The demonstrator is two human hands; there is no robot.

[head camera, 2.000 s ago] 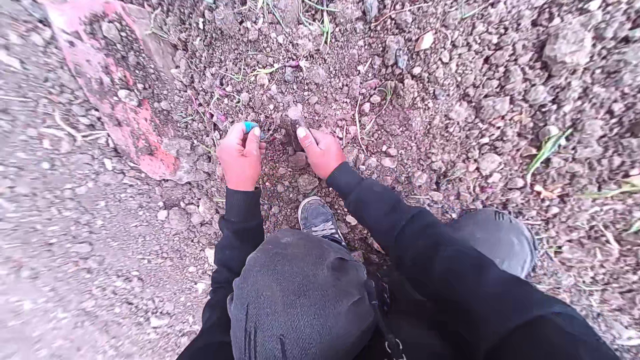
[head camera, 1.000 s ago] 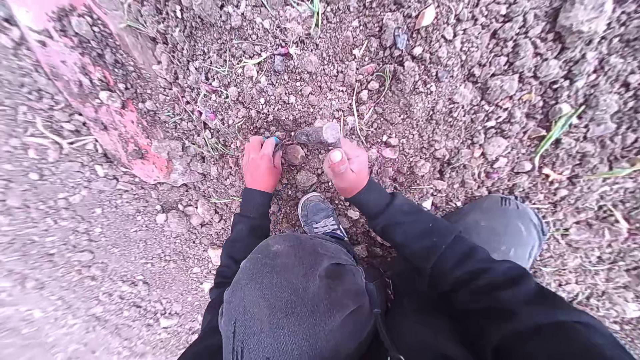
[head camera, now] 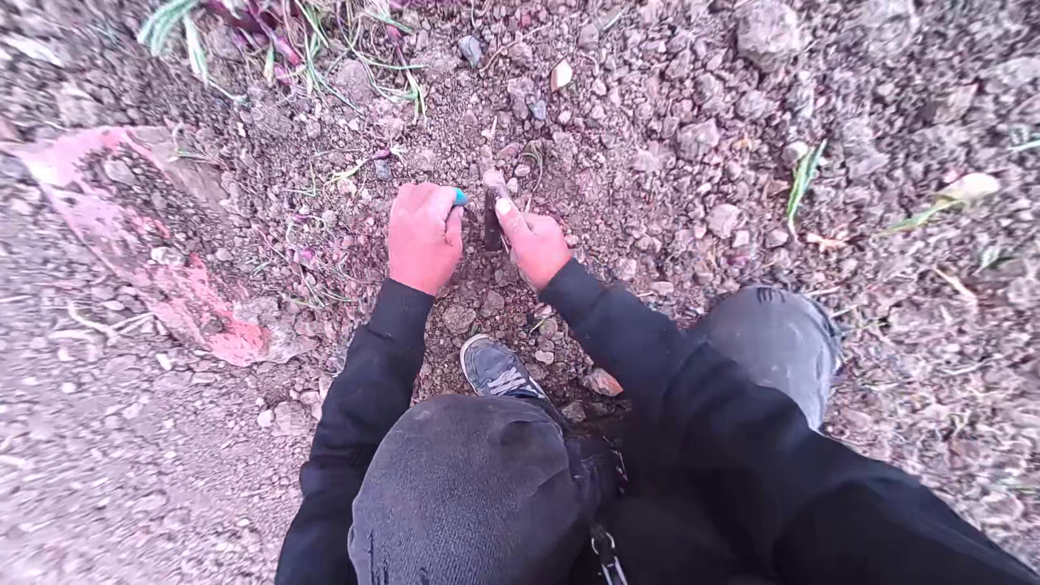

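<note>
My left hand (head camera: pixel 424 236) is closed around a small blue-green object (head camera: pixel 461 197), whose tip shows between thumb and finger; the rest is hidden. Just to the right, my right hand (head camera: pixel 532 242) grips a short dark tool (head camera: pixel 492 215) with a pale rounded end pointing away from me. I cannot tell what kind of tool it is. The two hands are close together but apart, low over the loose stony soil (head camera: pixel 487 280).
My shoe (head camera: pixel 497 367) stands on the soil below the hands. A reddish, soil-covered slab (head camera: pixel 146 252) lies at the left. Green plants with purple stems (head camera: pixel 309 41) are at the upper left. Stones and clods (head camera: pixel 768 34) are scattered at the right, with a few leaves (head camera: pixel 804 183).
The dark tool in my right hand has turned from lying sideways, toward the left hand, to pointing away from me. The view has shifted slightly.
</note>
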